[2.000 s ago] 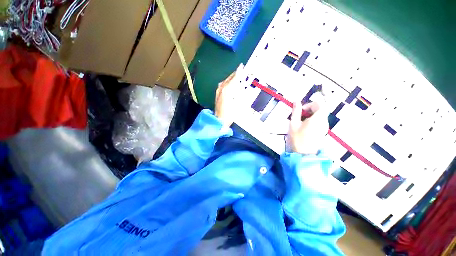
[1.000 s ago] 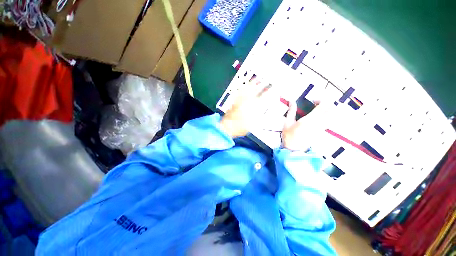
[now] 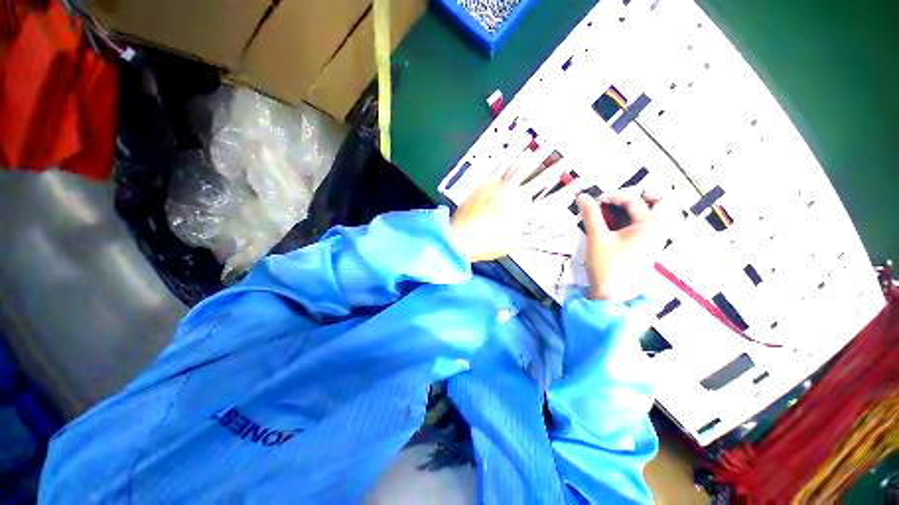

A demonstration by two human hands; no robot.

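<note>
A white panel (image 3: 789, 212) with many cutouts lies on the green bench. A red wire harness (image 3: 702, 296) runs across it and passes beneath my hands. Its connector end (image 3: 496, 102) sticks out past the panel's upper left edge. My left hand (image 3: 490, 215) lies on the panel's left part, fingers spread beside short red wire pieces. My right hand (image 3: 618, 242) is curled near the middle, with something dark red between thumb and fingers, seemingly the harness; its grip is partly hidden. A thin wire (image 3: 675, 165) spans the panel between two dark strips.
A blue screw tray (image 3: 488, 30) is at the top. Brown cartons (image 3: 286, 49) and a yellow strap (image 3: 382, 89) are upper left. Clear bags (image 3: 256, 178) in black liner and a red bag (image 3: 59, 99) are left. Red harnesses (image 3: 818, 424) are heaped lower right.
My left hand has moved from the panel's edge onto its surface, over the red harness. A red and white connector end now shows past the edge. The whole view has shifted.
</note>
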